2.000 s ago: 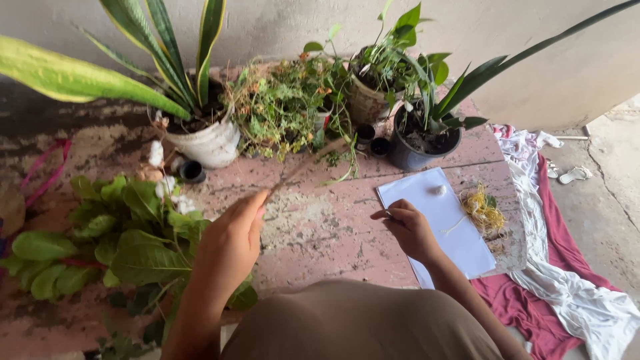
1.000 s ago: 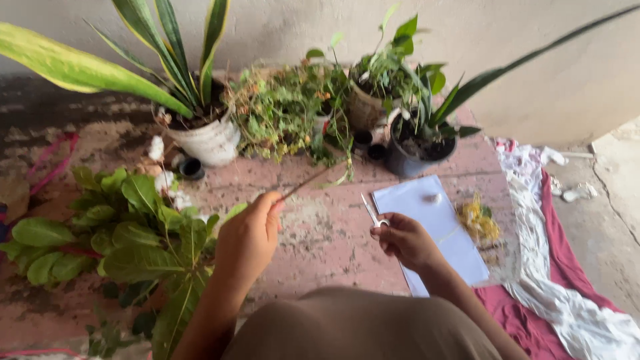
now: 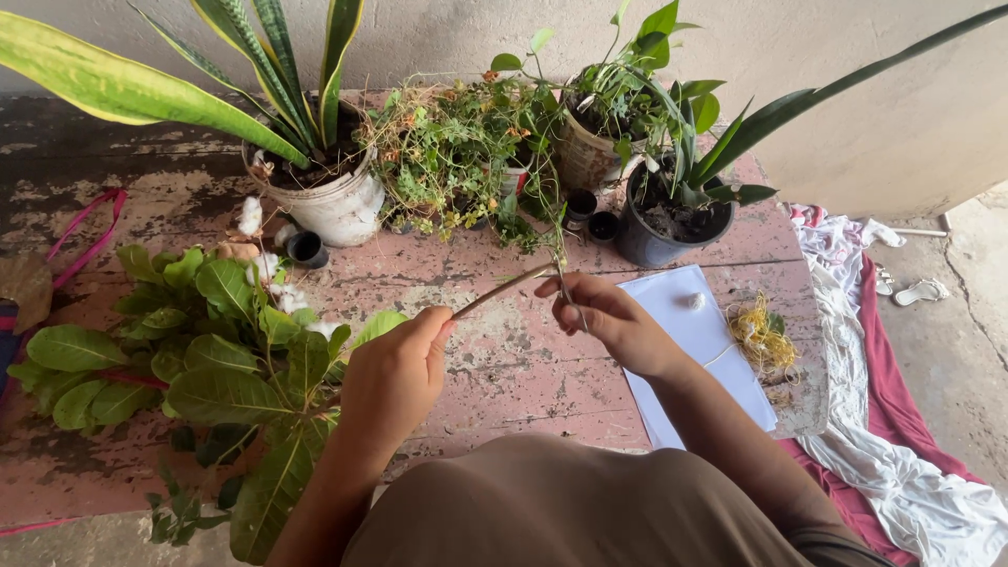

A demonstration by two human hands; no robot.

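Note:
My left hand [image 3: 405, 374] grips the near end of a brown woody stem [image 3: 502, 292], which slants up to the right. In my right hand [image 3: 610, 319] is a slim metal tool [image 3: 561, 276], probably small scissors; its upper end meets the stem's far tip. Whether its blades are apart cannot be told. Leafy green branches [image 3: 228, 378] lie left of my left hand, with white cotton bolls [image 3: 268, 268] at their upper edge. Right of my right hand, white paper sheets [image 3: 669, 291] carry a cotton ball [image 3: 696, 301], partly under my right forearm.
Along the back of the worn pink wooden table [image 3: 504, 394] stand a potted snake plant [image 3: 335, 201], trailing greenery [image 3: 449, 150], other potted plants and small black pots [image 3: 307, 250]. A yellow fibrous tangle [image 3: 760, 335] lies right of the paper. Cloths [image 3: 858, 378] hang at the right edge.
My right hand has moved left and away from over the paper, bringing the metal tool against the stem's tip. My left hand still holds the stem.

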